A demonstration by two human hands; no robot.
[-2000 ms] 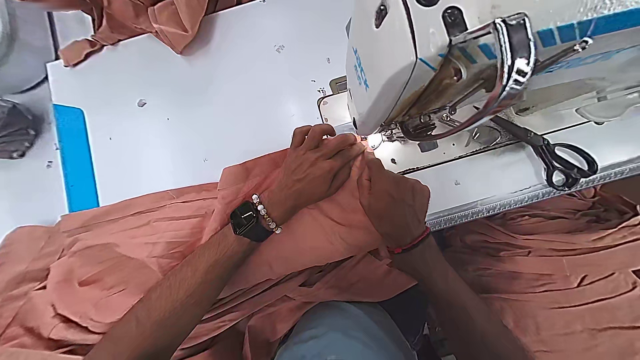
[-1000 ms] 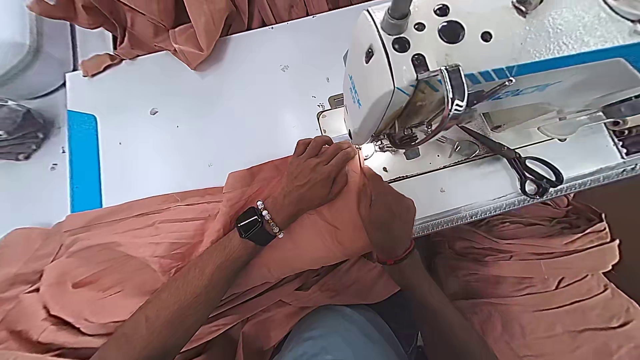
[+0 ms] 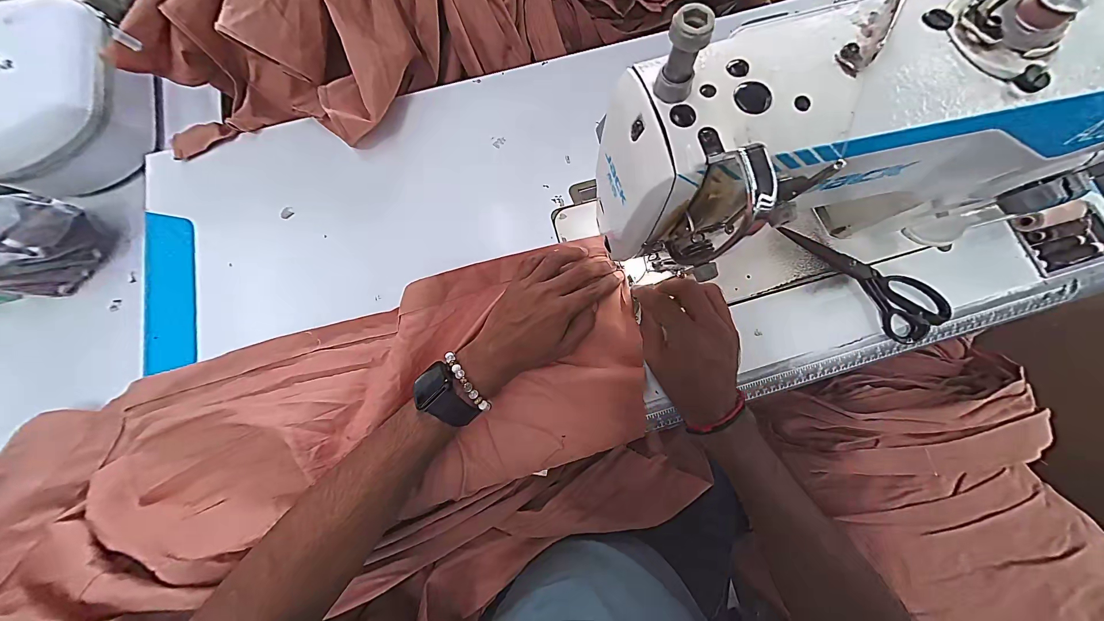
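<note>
Rust-coloured fabric [image 3: 517, 423] lies over the front of the white table, its edge at the lit needle area of a Jack sewing machine [image 3: 733, 129]. My left hand [image 3: 552, 302], with a watch and beaded bracelet at the wrist, rests on the cloth with its fingertips just left of the presser foot. My right hand [image 3: 690, 336], a red band at its wrist, has curled fingers at the cloth's right edge, close in front of the foot. Its fingertips are partly hidden, and whether they pinch the cloth does not show.
Black-handled scissors [image 3: 906, 302] lie on the machine bed, right of my right hand. Thread spools [image 3: 1061, 237] sit in a recess farther right. More rust fabric [image 3: 293, 52] is heaped at the back edge, and another gathered pile [image 3: 931, 448] lies below the table at right.
The view has shifted, showing more of the machine's top. My left hand remains flat on the fabric; my right hand's fingers have moved slightly away from my left hand's fingertips.
</note>
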